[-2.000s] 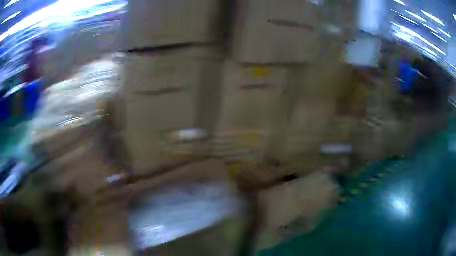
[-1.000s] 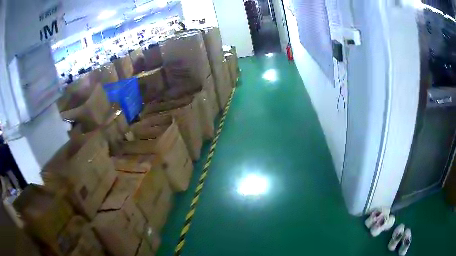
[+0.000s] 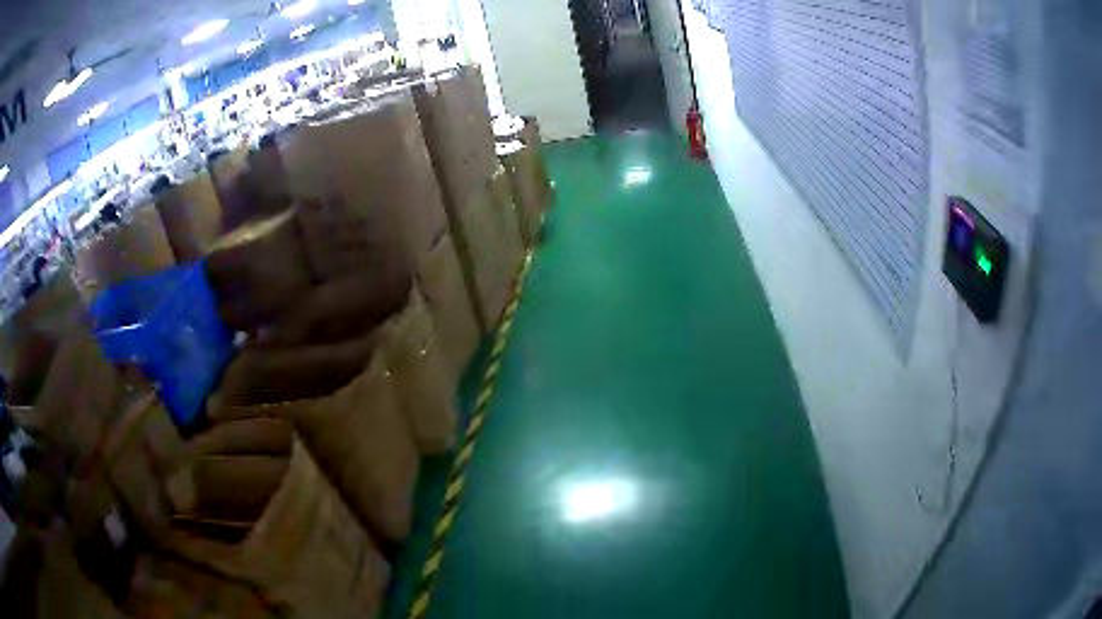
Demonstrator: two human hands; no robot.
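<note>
Neither of my hands is in the picture. Tall brown cardboard cartons (image 3: 363, 194) stand stacked along the left side. Nearest me at the lower left is an open-topped carton (image 3: 302, 532). A bright blue plastic crate or bin (image 3: 175, 333) sits tilted among the cartons; its exact kind is hard to tell. What the cartons hold is too dark to see.
A green floor aisle (image 3: 641, 363) runs ahead, edged by a yellow and black line (image 3: 465, 453) on the left. On the right are a white wall with window blinds (image 3: 834, 133) and a wall terminal (image 3: 974, 258). A red extinguisher (image 3: 696, 133) stands further on.
My view has moved forward along the aisle from the blurred cartons. The blue crate and cartons are nearer, the wall terminal is larger, and the shoes and doorway at right have left view.
</note>
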